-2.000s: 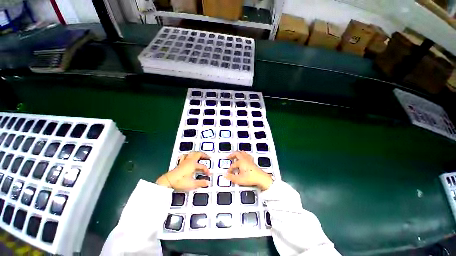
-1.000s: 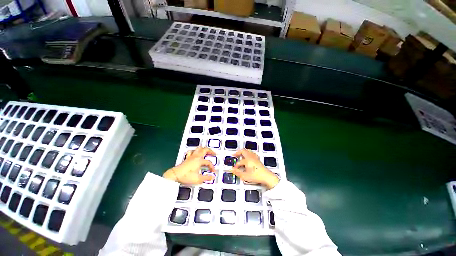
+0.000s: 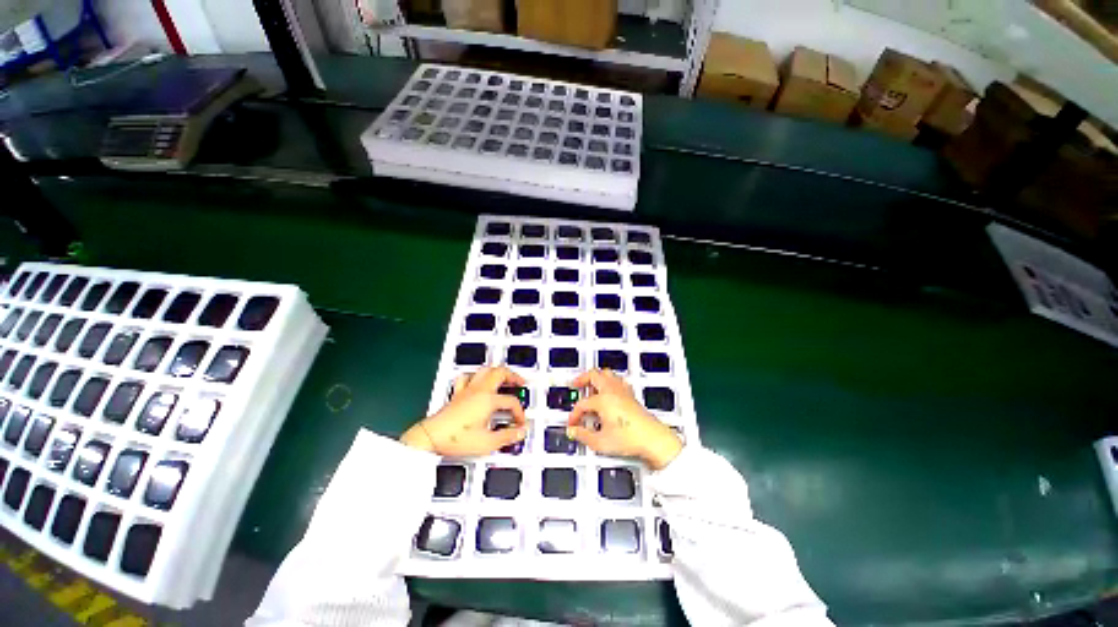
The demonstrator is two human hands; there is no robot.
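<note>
A white foam tray (image 3: 527, 568) lies on the green surface before me, with rows of black square watch units in its pockets. My left hand (image 3: 476, 414) and my right hand (image 3: 609, 416) rest over its lower middle, fingers apart, thumbs and index fingertips at the inner units. The unit by my right index finger (image 3: 562, 398) shows a small green glow; a similar one shows by my left index finger. The unit by my right thumb (image 3: 559, 439) looks dark with grey glare. My hands partly hide the units below them. Bottom-row units show grey glare.
A thick stack of filled foam trays (image 3: 251, 459) stands at left. Another stack (image 3: 497, 186) stands at the back. A low grey scale-like box (image 3: 147, 137) is back left. A pale sheet or tray (image 3: 1057, 284) lies at right. Cardboard boxes (image 3: 815, 83) are behind.
Lit white screens near my hands and in the row above have gone dark. Small green glows show by both index fingers. Both hands stay over the same part of the tray.
</note>
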